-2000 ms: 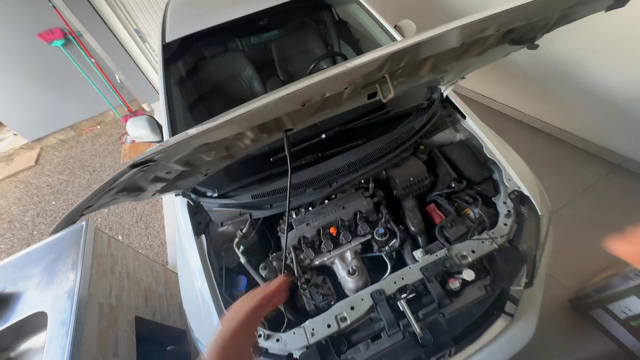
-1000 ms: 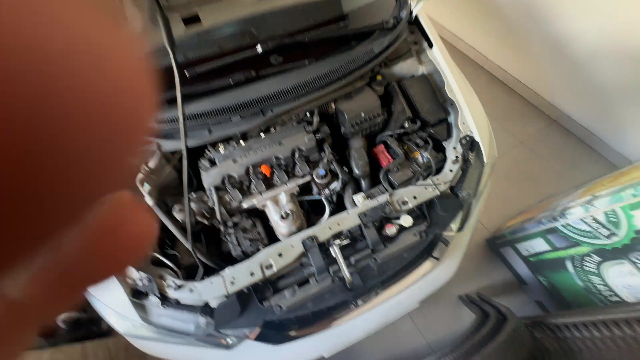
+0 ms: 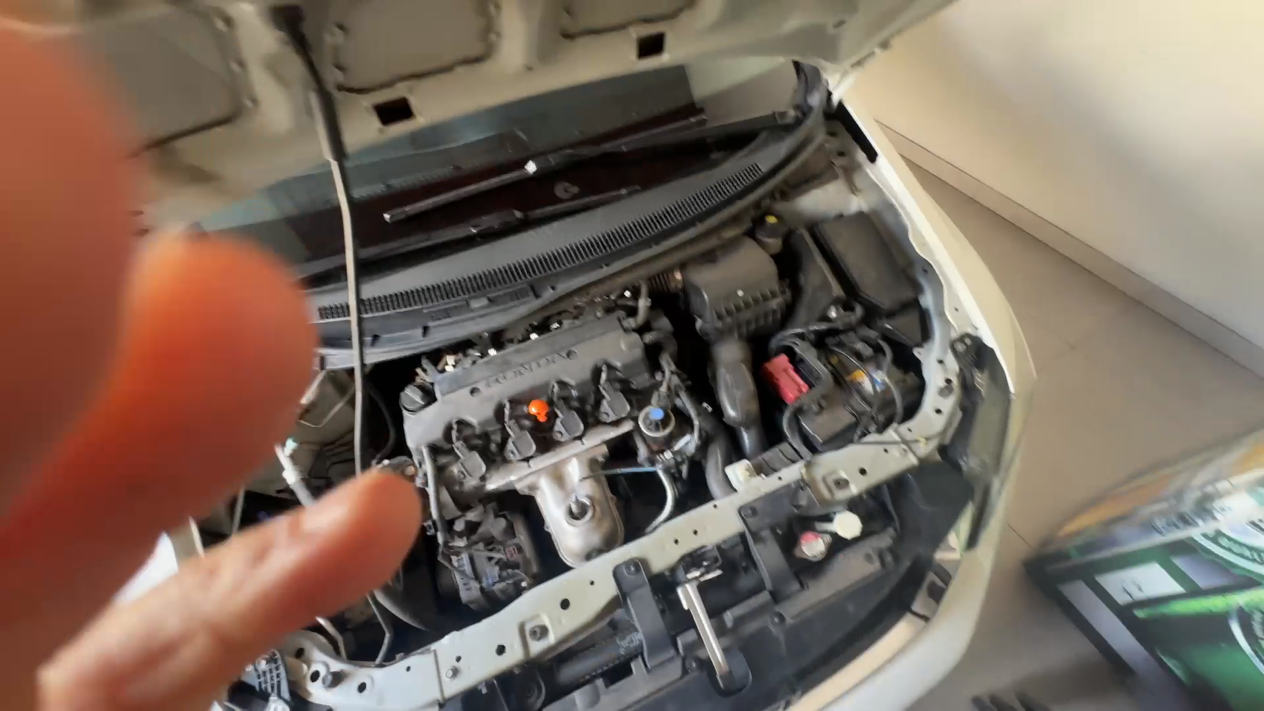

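My left hand (image 3: 188, 415) is large and blurred at the left edge, close to the camera, its visible fingers apart with nothing between them. Part of it lies outside the frame. Beyond it, a car's engine bay lies under the raised hood (image 3: 533, 44), with the metal prop rod (image 3: 351, 267) standing upright. The engine cover (image 3: 583, 365) bears the maker's name Honda. An orange dipstick handle (image 3: 537, 409) stands among the ignition coils. To the right are the air filter housing (image 3: 733, 281) and a red battery terminal cover (image 3: 786, 377). My right hand is out of view.
The front radiator support (image 3: 592, 583) crosses the bay below the engine, with the hood latch (image 3: 703, 617) at its middle. A green printed box (image 3: 1175, 602) stands on the tiled floor at lower right. A pale wall (image 3: 1106, 118) rises behind the fender.
The view has moved closer to the engine bay since the oldest frame. My left hand, low in that frame, now fills much of the left side, its fingers more plainly apart than one second ago.
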